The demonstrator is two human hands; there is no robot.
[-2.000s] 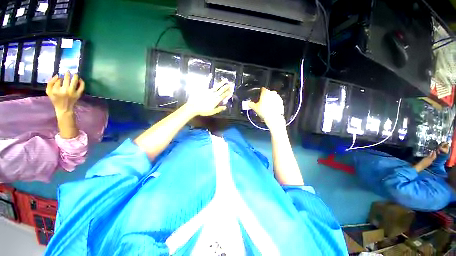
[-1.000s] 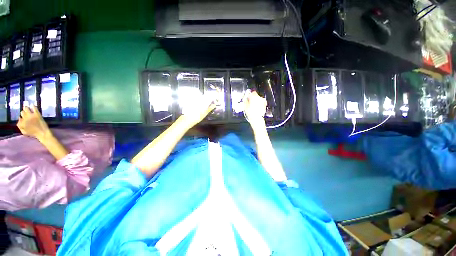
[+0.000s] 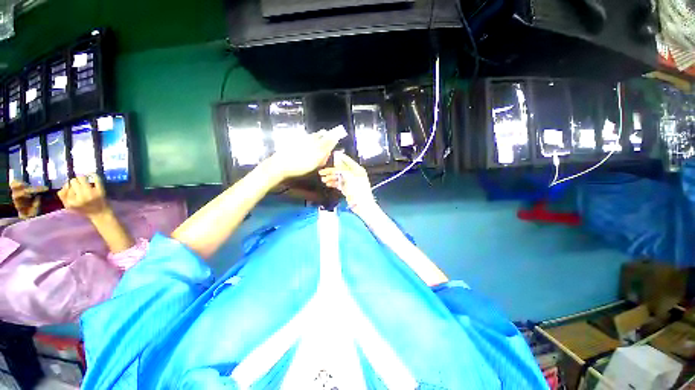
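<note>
My left hand [image 3: 299, 156] grips a dark smartphone, seen steeply tilted and mostly hidden by the fingers, in front of the long black phone tray [image 3: 222, 135]. A small white patch [image 3: 335, 133], label or glare, shows at its fingertips. My right hand [image 3: 348, 181] is just right of it, fingers closed on the end of the thin white cable [image 3: 415, 158]; the plug is barely visible. Whether plug and phone touch cannot be told. The tray's third slot from the left looks dark; glossy phones [image 3: 369, 129] lie in the slots beside it.
A black computer case [image 3: 328, 38] lies behind the tray. A second phone tray [image 3: 490, 126] with a white cable stands right. Left are phone trays [image 3: 131, 152] and a neighbour's hands and pink sleeves. A blue sleeve and cardboard boxes [image 3: 587, 339] are at right.
The phone in the third slot has left the tray and is in my left hand. My right hand has moved left and towards me, drawing the white cable with it.
</note>
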